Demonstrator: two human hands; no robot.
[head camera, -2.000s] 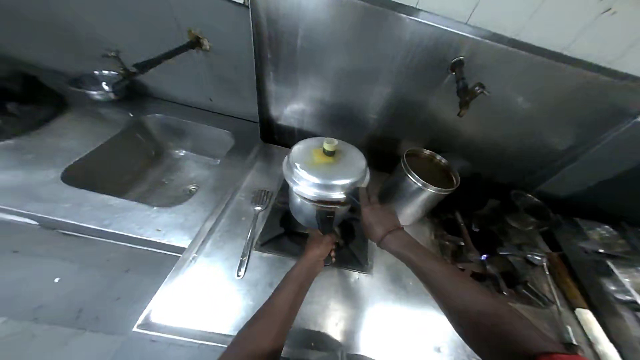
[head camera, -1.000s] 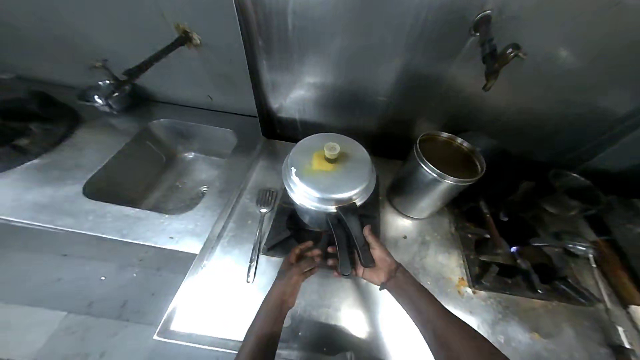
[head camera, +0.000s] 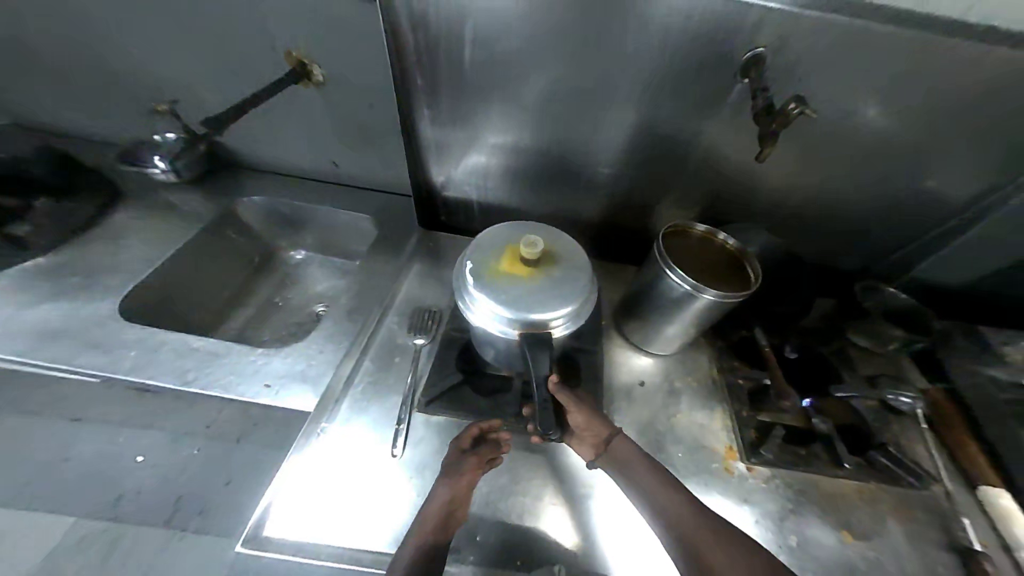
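A metal pressure cooker (head camera: 524, 280) with its lid on stands over a burner, a yellow stain beside the weight on its lid. Its black handles point toward me, one above the other. My right hand (head camera: 574, 416) is closed around the end of the handles (head camera: 542, 384). My left hand (head camera: 478, 450) hangs a little to the left of them, fingers loosely curled, touching nothing. A slotted metal spatula (head camera: 414, 360) lies on the steel counter left of the burner. A tall steel container (head camera: 680, 296) of brown liquid stands right of the cooker.
A steel sink (head camera: 256, 280) is set into the counter at the left, near a wall pipe (head camera: 256, 100) and a metal vessel. A tap (head camera: 770, 112) juts from the steel backsplash. At the right are another burner (head camera: 816, 408) and several long-handled utensils.
The two handles stood apart one second ago; now they line up, with my right hand closed around them. My left hand has come away from beside the handles.
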